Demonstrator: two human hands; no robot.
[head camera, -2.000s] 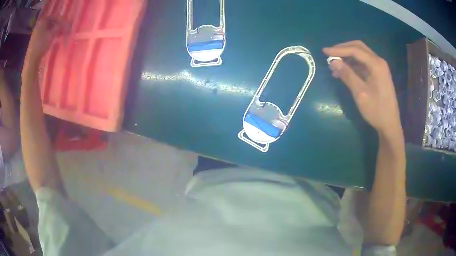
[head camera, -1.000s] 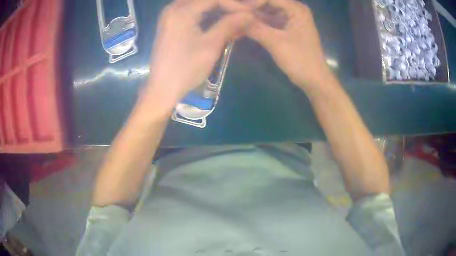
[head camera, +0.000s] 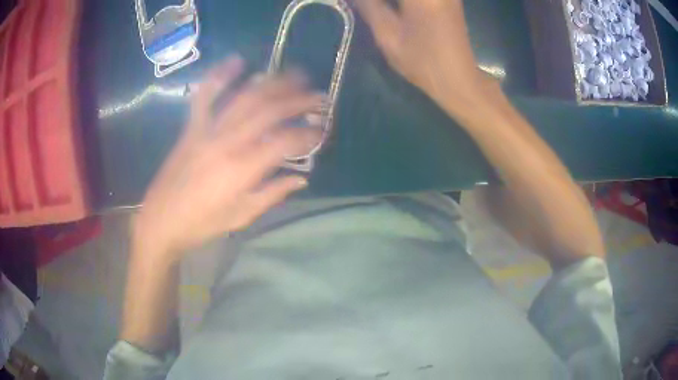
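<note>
A loop housing (head camera: 340, 70) lies on the dark-green bench with its open oval end away from me. My left hand (head camera: 238, 148) is blurred, fingers spread, over the housing's rounded end and hides most of it; whether it grips the housing cannot be told. My right hand (head camera: 424, 44) is at the oval's far right end. Its fingertips are cut off by the top edge, so its hold cannot be told. A second housing (head camera: 169, 41) with a blue band lies to the left, its far end out of the picture.
A brown box (head camera: 554, 52) of small white parts (head camera: 609, 56) stands at the right. A salmon-red ribbed tray (head camera: 41, 119) is at the left. The bench's near edge (head camera: 386, 193) runs in front of me, with grey floor below.
My left hand has come down from the oval's far end to the rounded end, with fingers spread. My right hand stays near the far end, now apart from the left. The housing's oval is now uncovered.
</note>
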